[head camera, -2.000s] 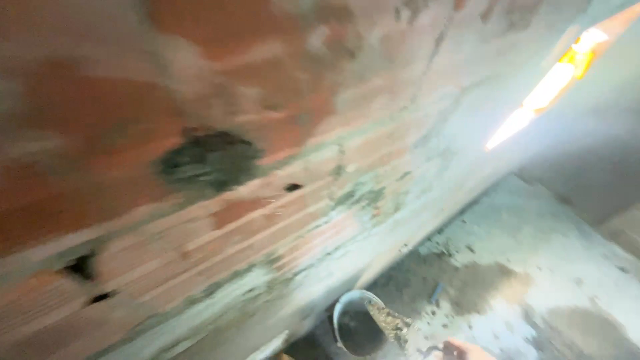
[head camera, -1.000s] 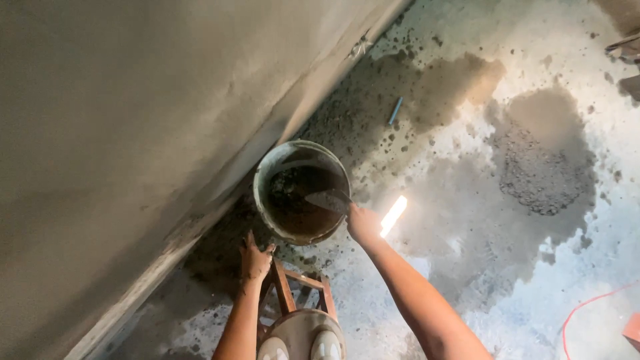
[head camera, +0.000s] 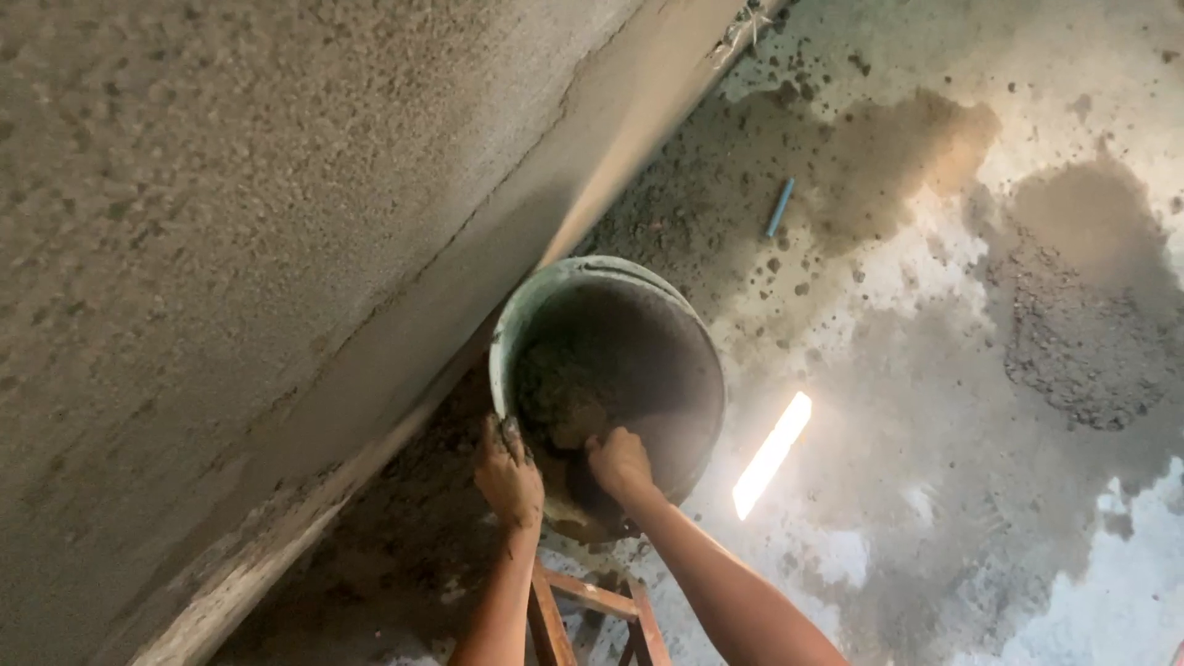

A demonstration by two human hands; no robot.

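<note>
A round mortar bucket (head camera: 698, 370) stands against the foot of the wall, with wet mortar (head camera: 555, 370) inside, mostly in its left part. My left hand (head camera: 511, 481) grips the bucket's near left rim, its fingers smeared with mortar. Inside the bucket, my right hand (head camera: 622, 462) is closed around the handle of a trowel; the blade is dim and partly sunk in the mortar, and the handle is largely hidden by my fingers.
A rough plastered wall (head camera: 277, 185) fills the left side. Below the bucket are a wooden stand's bars (head camera: 592, 597). On the stained concrete floor lie a blue stick (head camera: 780, 208), a strip of bright light and spread wet mortar (head camera: 1082, 342).
My left hand has moved up from beside the wooden stand onto the bucket's rim. My right hand, with the trowel, has gone from the right rim down into the bucket. The view has swung down from the brick wall.
</note>
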